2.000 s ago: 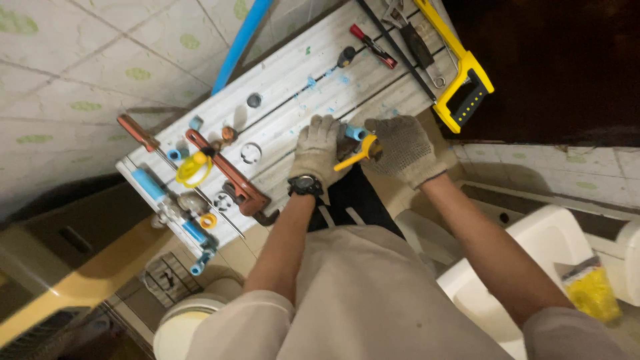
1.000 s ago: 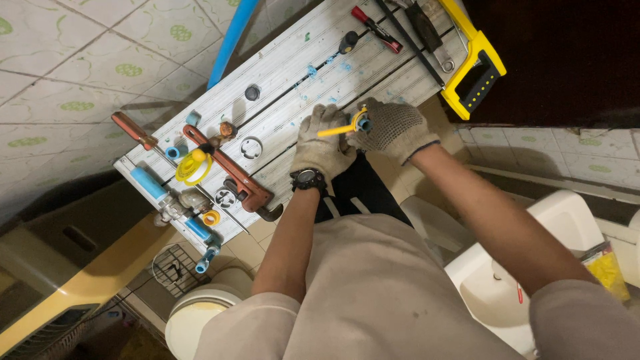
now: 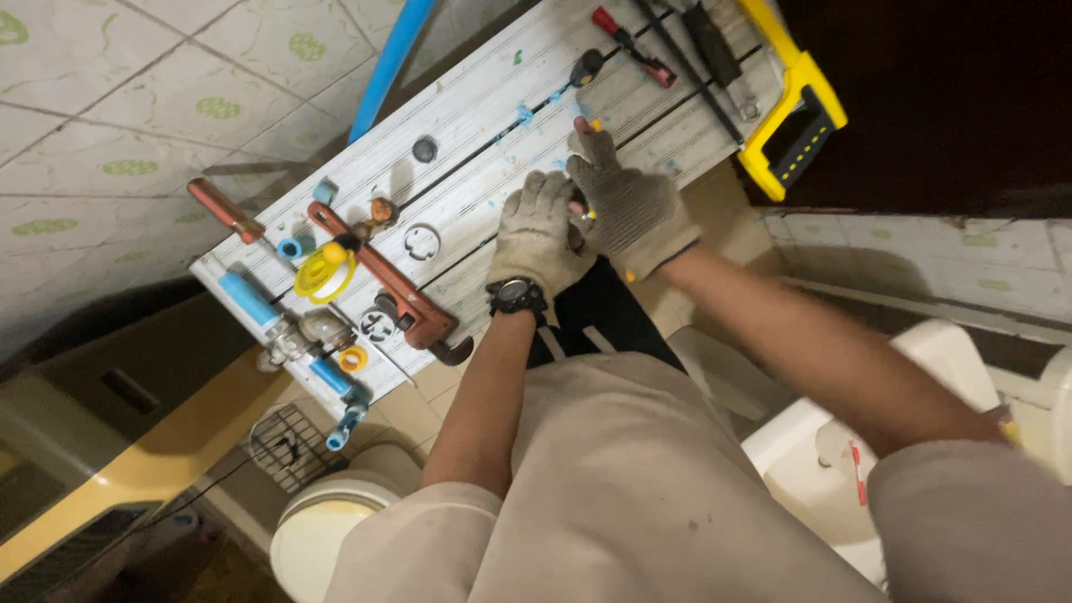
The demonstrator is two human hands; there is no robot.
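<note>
My gloved left hand (image 3: pixel 540 230) is over the near edge of the slatted work table (image 3: pixel 469 197), its fingers curled, with a dark watch at the wrist. Beside it, my gloved right hand (image 3: pixel 628 197) partly covers a yellow-orange tool (image 3: pixel 596 126); small parts of it show by the fingers and near the glove cuff. A small piece between the hands is mostly hidden, and what the left hand holds is not clear. To the left lie a red pipe wrench (image 3: pixel 381 272), a roll of thread seal tape (image 3: pixel 325 272) and blue pipe with metal fittings (image 3: pixel 289 339).
A yellow hacksaw (image 3: pixel 796 126) lies at the table's right end, near red-handled pliers (image 3: pixel 632 46). A red-handled screwdriver (image 3: pixel 224 209) and a black cap (image 3: pixel 425 149) are at left. Below are a white bucket (image 3: pixel 322 536) and a white basin (image 3: pixel 816 477).
The yellow-orange tool, plainly seen between the hands earlier, is now mostly covered by my right hand. The blue piece seen there two seconds ago no longer shows.
</note>
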